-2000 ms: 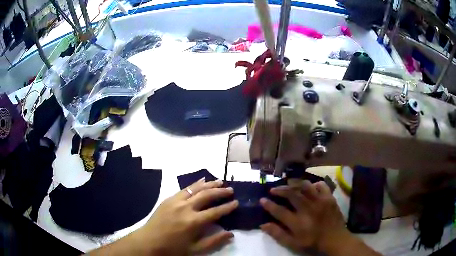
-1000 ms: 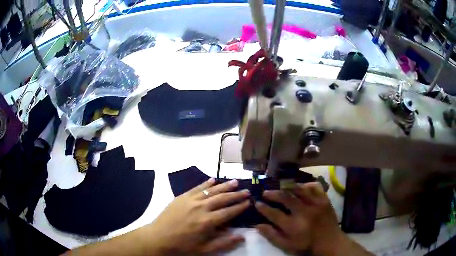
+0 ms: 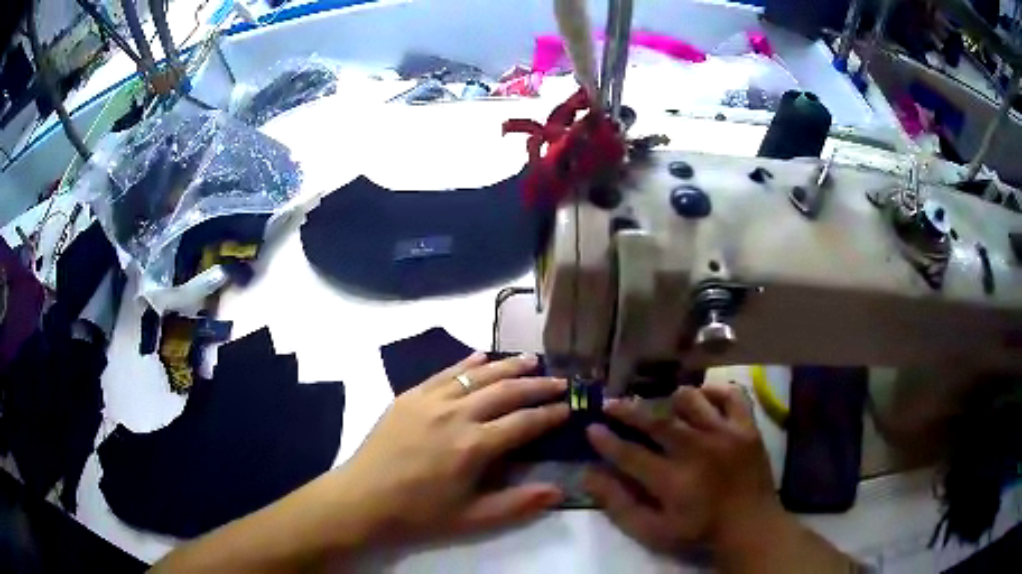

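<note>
A dark curved garment piece (image 3: 426, 357) lies under the presser foot and needle (image 3: 579, 395) of the sewing machine (image 3: 672, 286). My left hand (image 3: 460, 448) rests flat on the piece left of the needle, fingers spread, a ring on one finger. My right hand (image 3: 689, 460) rests on it right of the needle, fingers bent. Whether a label lies under the foot cannot be told. A finished-looking dark piece with a small woven label (image 3: 423, 248) lies behind the needle. A stepped stack of dark pieces (image 3: 230, 437) lies at the left.
Small loose labels (image 3: 179, 348) lie near a clear plastic bag (image 3: 185, 185) at left. A red cloth strip (image 3: 572, 151) hangs on the machine head. A smartphone (image 3: 824, 437) and a yellow loop handle (image 3: 768, 395) lie under the arm. A dark thread cone (image 3: 798, 126) stands behind.
The piece under the needle and both hands have shifted; the piece now lies farther back, and its left tip is higher. The hands still press on it. The camera view has shifted slightly.
</note>
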